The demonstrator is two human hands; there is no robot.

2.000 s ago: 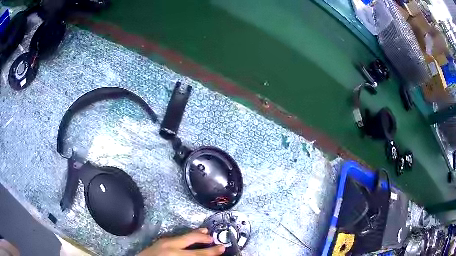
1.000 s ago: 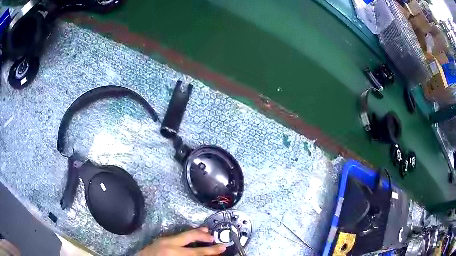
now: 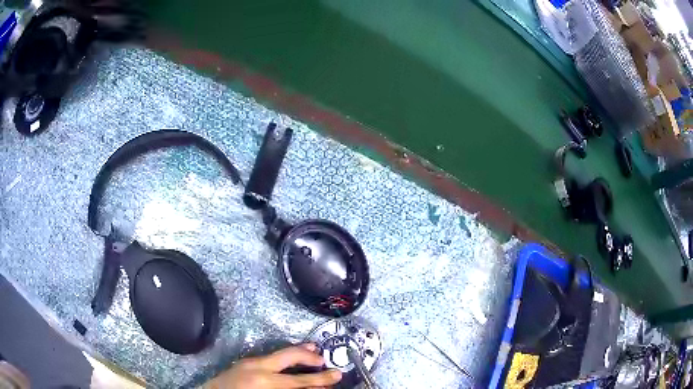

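Note:
The speaker plate (image 3: 368, 341), a round disc with a silver-white centre, lies at the bottom edge of the view. My left hand (image 3: 277, 370) comes in from the lower left, its fingers on the plate's left side, holding it. A thin grey tool tip (image 3: 360, 363) reaches the plate's centre from below. My right hand is out of the picture. The open earcup housing (image 3: 323, 266) lies just above the plate, with red wires inside its lower rim. The headband (image 3: 163, 139) arcs left of it, and the other earcup (image 3: 175, 305) lies closed side up.
A slider arm (image 3: 266, 167) lies above the open earcup. A blue tray (image 3: 511, 327) at right holds dark equipment and a yellow sponge (image 3: 523, 369). Thin strands (image 3: 442, 354) lie left of the tray. Headphone parts (image 3: 591, 199) sit on the green conveyor; more black units (image 3: 38, 57) lie upper left.
The headphone parts on the conveyor have moved down and slightly right. The black units at upper left have shifted and look blurred. The tool tip has shifted slightly; my left hand has barely moved.

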